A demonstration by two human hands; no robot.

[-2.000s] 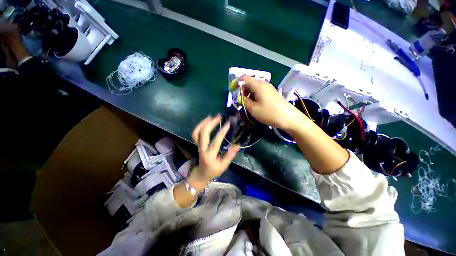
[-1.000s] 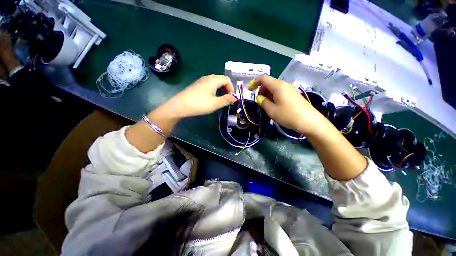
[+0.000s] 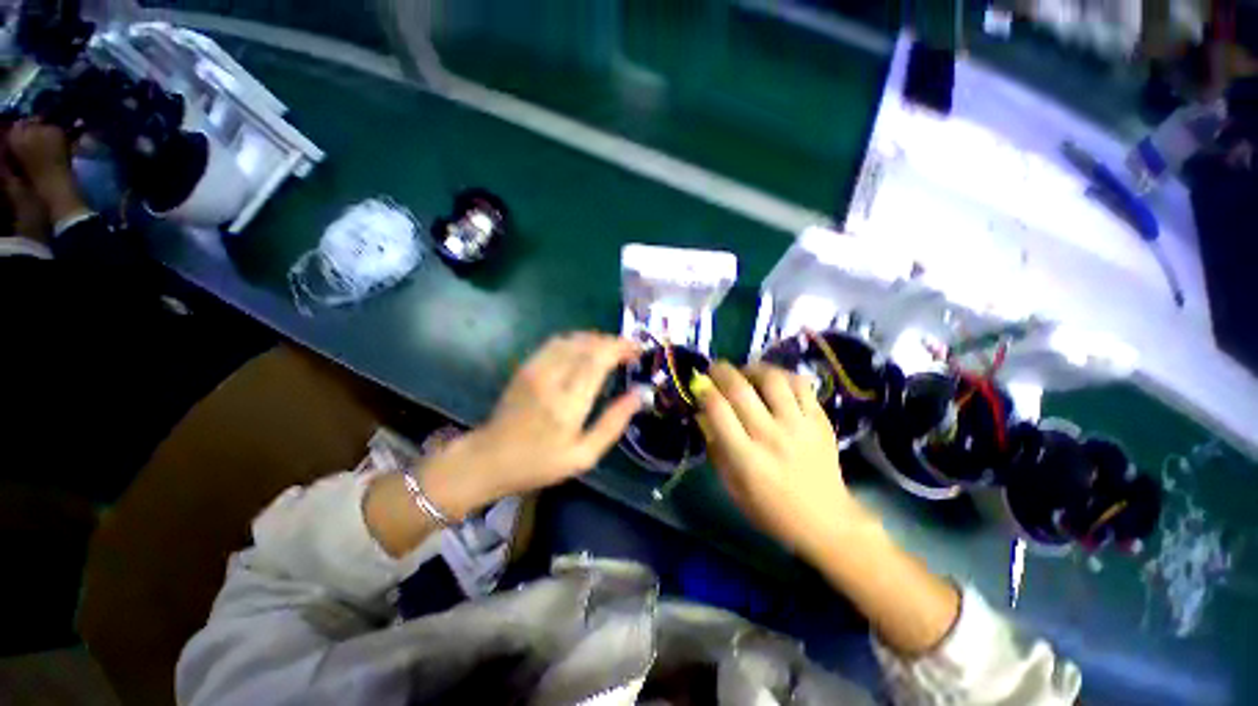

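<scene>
A white camera housing with a black interior point(image 3: 665, 439) stands open end up on the green bench, its white bracket point(image 3: 677, 276) pointing away from me. Red, yellow and black leads point(image 3: 677, 372) rise from it. My left hand point(image 3: 559, 414) is at its left rim, thumb and fingertips at the leads. My right hand point(image 3: 773, 435), with a yellow finger cot, has its fingertips on the leads at the right side. The image is blurred, and the exact grip and the connector are hard to tell.
More housings with wires point(image 3: 959, 428) stand close at the right. Tangled clear loops point(image 3: 362, 251) and a loose black round part point(image 3: 471, 229) lie at the left. A white sheet point(image 3: 1021, 179) holds blue-handled cutters point(image 3: 1120, 197). A carton point(image 3: 207, 483) is below. Another person's hand point(image 3: 42, 163) shows far left.
My left hand came from below the housing to its leads. Both hands have since moved from near the bracket down to the housing's opening. The whole view has also shifted.
</scene>
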